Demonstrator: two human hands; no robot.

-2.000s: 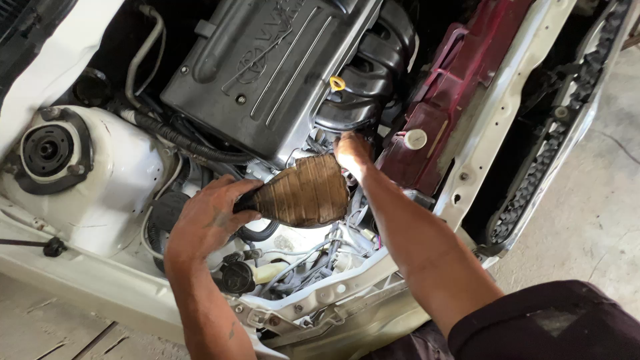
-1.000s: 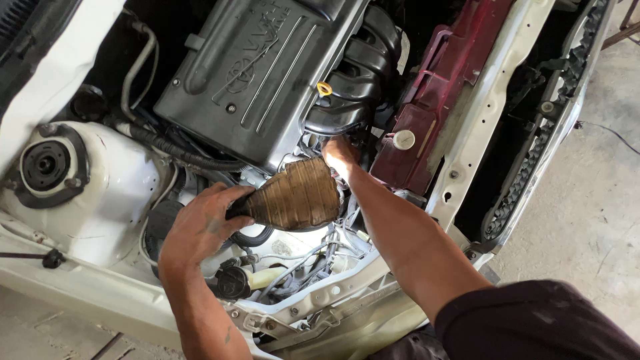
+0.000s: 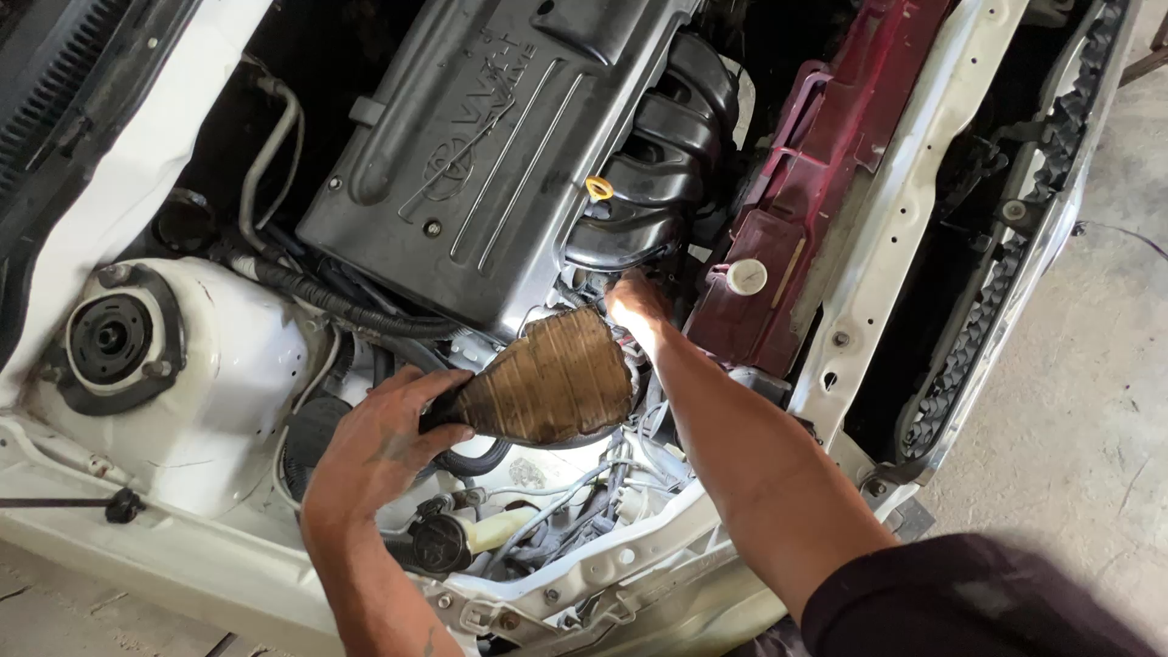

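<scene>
My left hand (image 3: 392, 438) grips the narrow dark end of a wide part wrapped in brown tape (image 3: 547, 379), thumb below and fingers above. The wrapped part lies tilted over the engine bay, its broad end beside my right wrist. My right hand (image 3: 636, 301) reaches down just below the black plastic intake manifold (image 3: 643, 214). Its fingertips are hidden among the parts there, so what they touch cannot be seen. Left of it is the black plastic engine cover (image 3: 474, 164), with the yellow dipstick handle (image 3: 599, 189) at its edge.
A dark red radiator top tank (image 3: 776, 237) with a pale cap (image 3: 746, 276) lies right of my right hand. The white strut tower (image 3: 219, 392) stands at the left. Wiring (image 3: 584, 511) and a black reservoir cap (image 3: 441, 543) sit below the wrapped part, behind the white front body panel (image 3: 639, 557).
</scene>
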